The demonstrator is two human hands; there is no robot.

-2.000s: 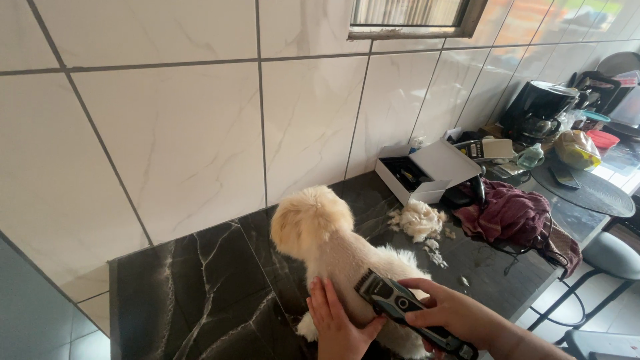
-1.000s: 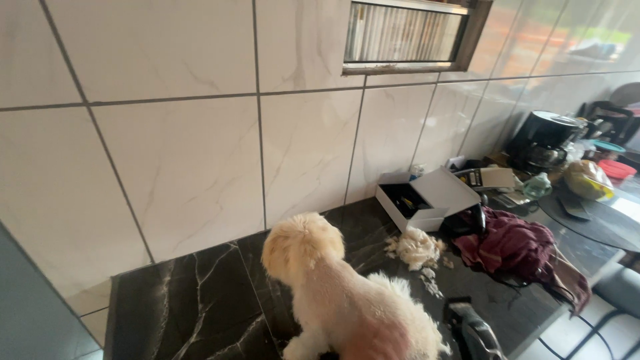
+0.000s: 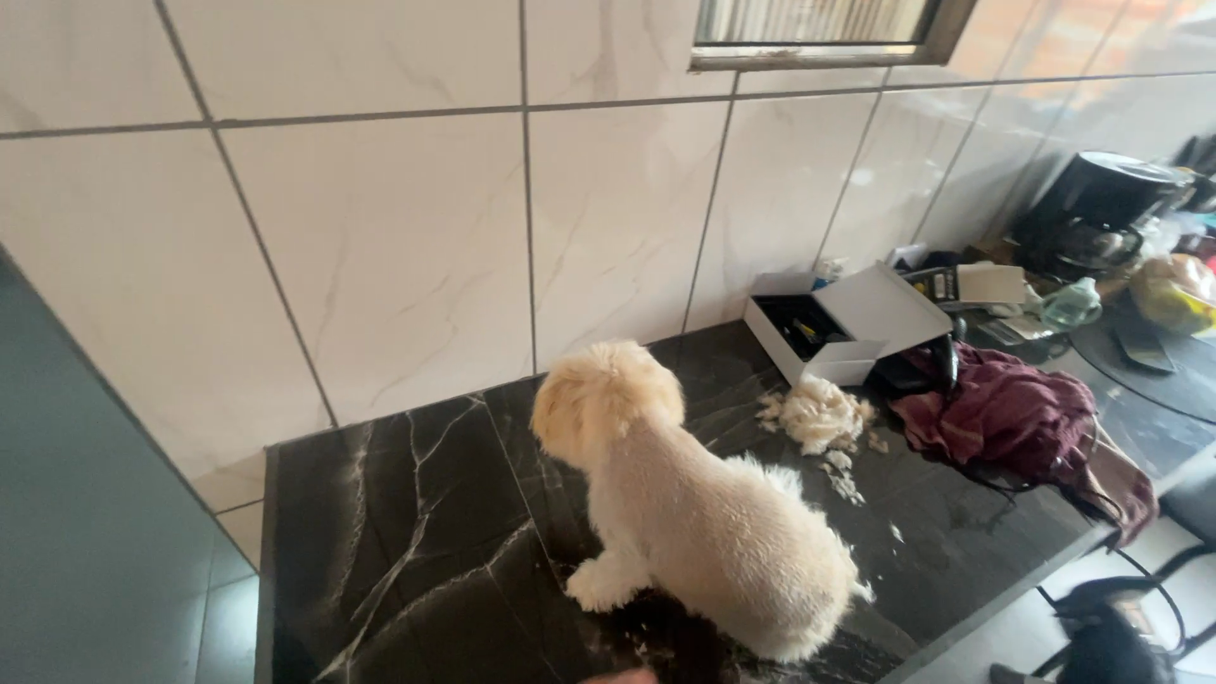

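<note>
A small cream-coloured dog (image 3: 712,513) sits on the black marble-patterned counter (image 3: 399,532), its back to the camera and the coat on its back cut short. At the bottom edge, just below the dog, only a bit of skin shows, apparently a fingertip of my left hand (image 3: 622,676); what it does is hidden. My right hand is out of sight. A blurred black object, probably the hair clipper (image 3: 1107,627), appears at the lower right beyond the counter's edge. A pile of clipped fur (image 3: 819,416) lies right of the dog.
Behind the fur stands an open white box (image 3: 784,356) with dark contents. A maroon cloth (image 3: 1012,413) lies to its right. Farther back are a black coffee maker (image 3: 1092,214) and a plastic bag (image 3: 1173,290). A tiled wall (image 3: 380,256) runs behind the counter.
Both hands were on or near the dog two seconds ago, the right one holding the clipper; they have left its body. The clipper appears to have moved right, off the counter.
</note>
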